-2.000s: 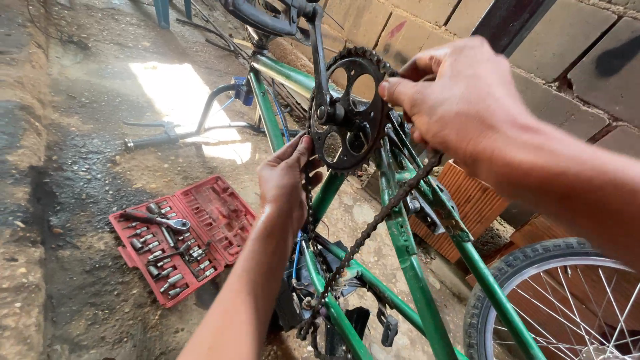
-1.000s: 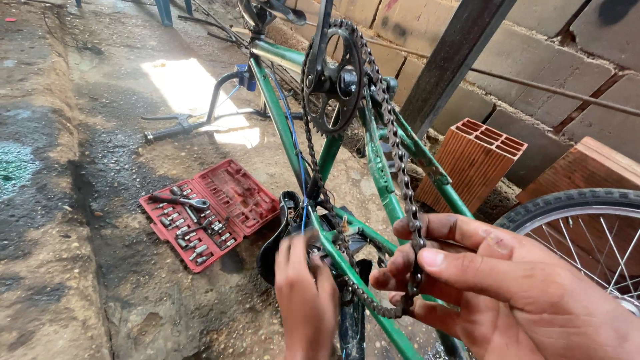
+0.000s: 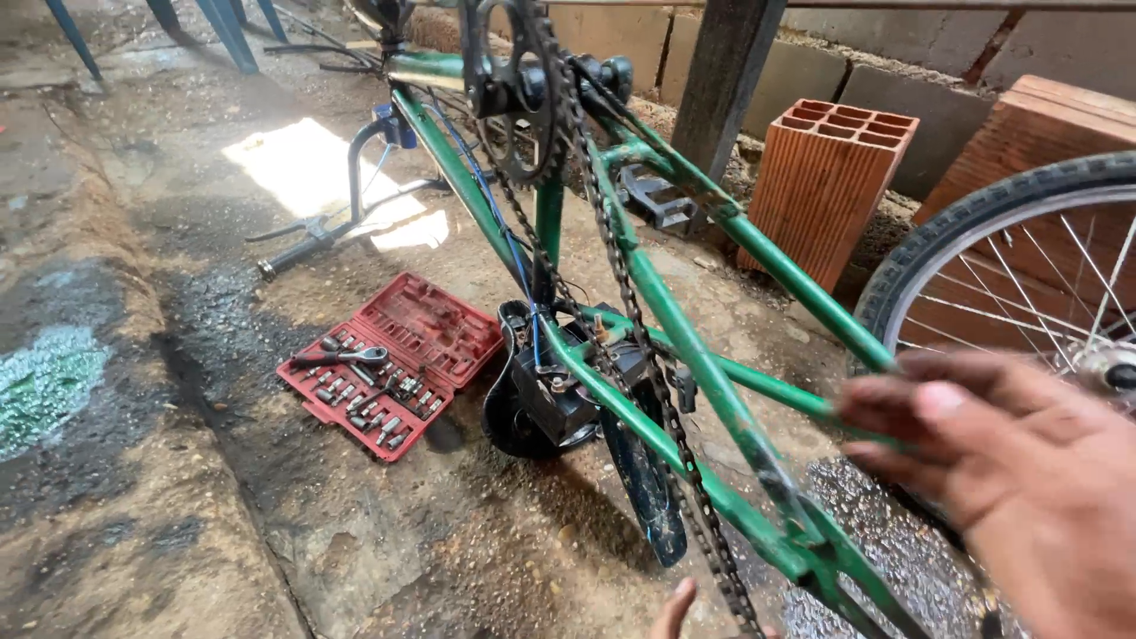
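A green bicycle frame (image 3: 661, 288) stands upside down on the ground. Its dark chainring (image 3: 524, 98) is at the top centre, and the bicycle chain (image 3: 614, 240) hangs from it down past the frame tubes to the bottom edge. My right hand (image 3: 1021, 461), blurred, is at the right beside the rear end of the frame, fingers spread, with nothing seen in it; whether it touches the tube I cannot tell. Of my left hand (image 3: 676, 612) only a finger or two show at the bottom edge, close beside the lower chain; its grip is hidden.
An open red socket set case (image 3: 426, 337) with a ratchet lies left of the black saddle (image 3: 515, 417). Handlebars (image 3: 311, 240) rest behind it. A spoked wheel (image 3: 896, 257) leans at right by hollow clay bricks (image 3: 825, 186), near a dark post (image 3: 728, 80) and block wall.
My right hand has let go of the chain and moved right. My left hand has moved down, mostly out of view. The chain now hangs long below the chainring.
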